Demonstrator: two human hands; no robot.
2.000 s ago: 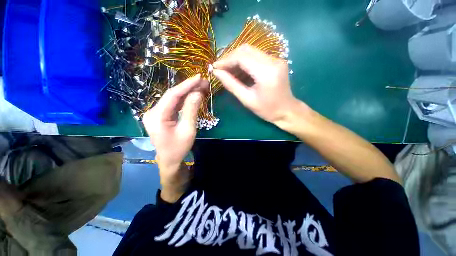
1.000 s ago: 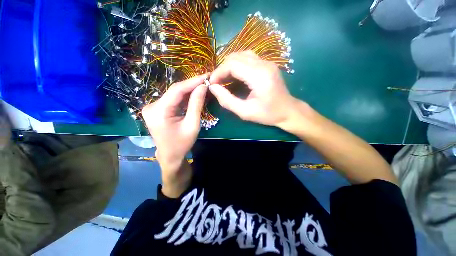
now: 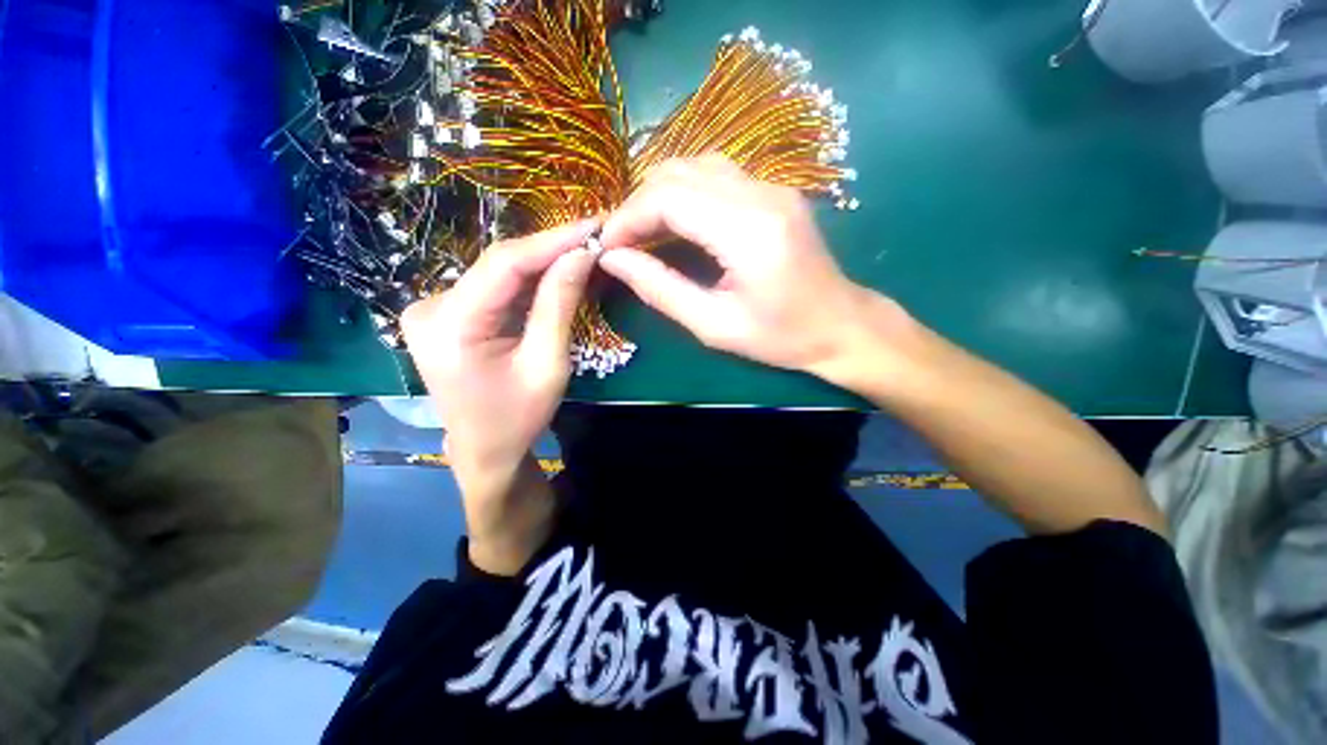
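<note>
My left hand (image 3: 502,328) and my right hand (image 3: 742,262) meet fingertip to fingertip over the near side of the wires. Both pinch a tiny white plug (image 3: 594,242) between them; its fine detail is hidden by the fingers. Orange-yellow lead wires (image 3: 546,109) lie fanned out beyond my hands, and another fan with white plug ends (image 3: 757,109) spreads to the right. More white ends (image 3: 603,358) show below my fingers near the bench edge. A tangled pile of dark and silvery leaded components (image 3: 364,160) lies left of the wires.
A blue bin (image 3: 175,175) stands at the left on the green bench (image 3: 1004,233). White-grey cup-shaped housings (image 3: 1266,146) line the right edge, with a thin wire (image 3: 1186,256) sticking out. A neighbouring person's legs (image 3: 189,510) show at lower left, and pale cloth (image 3: 1237,510) at lower right.
My hands have come together at the fingertips, slightly nearer to me than two seconds ago, with the white plug between them. Since one second ago they have shifted only slightly left.
</note>
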